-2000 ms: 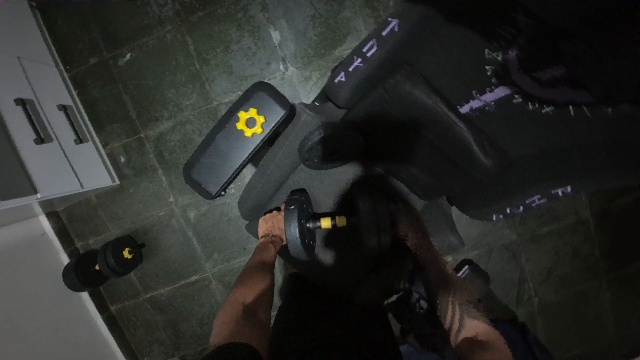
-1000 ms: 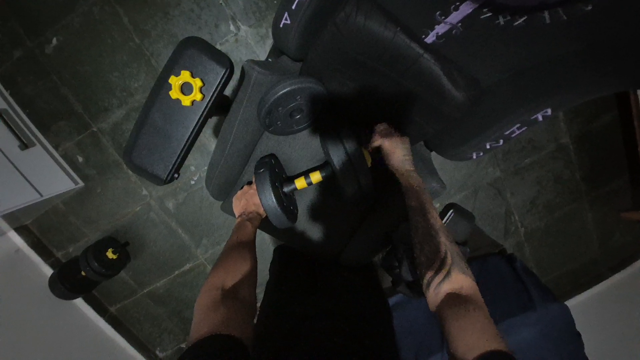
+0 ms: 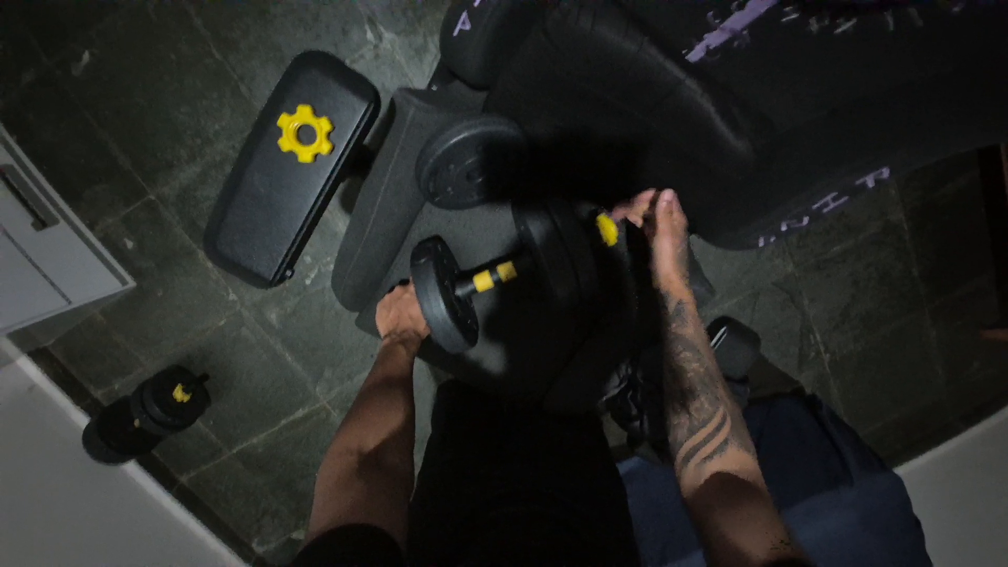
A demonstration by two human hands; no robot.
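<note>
A dumbbell (image 3: 494, 276) with black plates and yellow bands on its bar lies across a dark grey padded seat. My left hand (image 3: 402, 312) is at the outer side of its left plate; that plate hides the fingers, so their hold is unclear. Beyond the right-hand plates, my right hand (image 3: 652, 211) is at a yellow star nut (image 3: 607, 229) on the bar's end, thumb up, its fingertips at the nut. A loose black weight plate (image 3: 453, 169) rests on the seat above the dumbbell. Another yellow star nut (image 3: 305, 133) lies on a black padded bench part (image 3: 287, 189) to the left.
A second dumbbell (image 3: 150, 411) stands on the tiled floor at lower left, near a white wall. A light cabinet (image 3: 47, 244) with a dark handle is at the left edge. A large black chair or bench (image 3: 630, 71) with purple lettering fills the upper right. Blue fabric (image 3: 827, 480) lies at lower right.
The view has shifted closer over the seat. My right hand, hidden in shadow two seconds ago, now shows at the dumbbell's right end. My left hand has stayed at the left plate.
</note>
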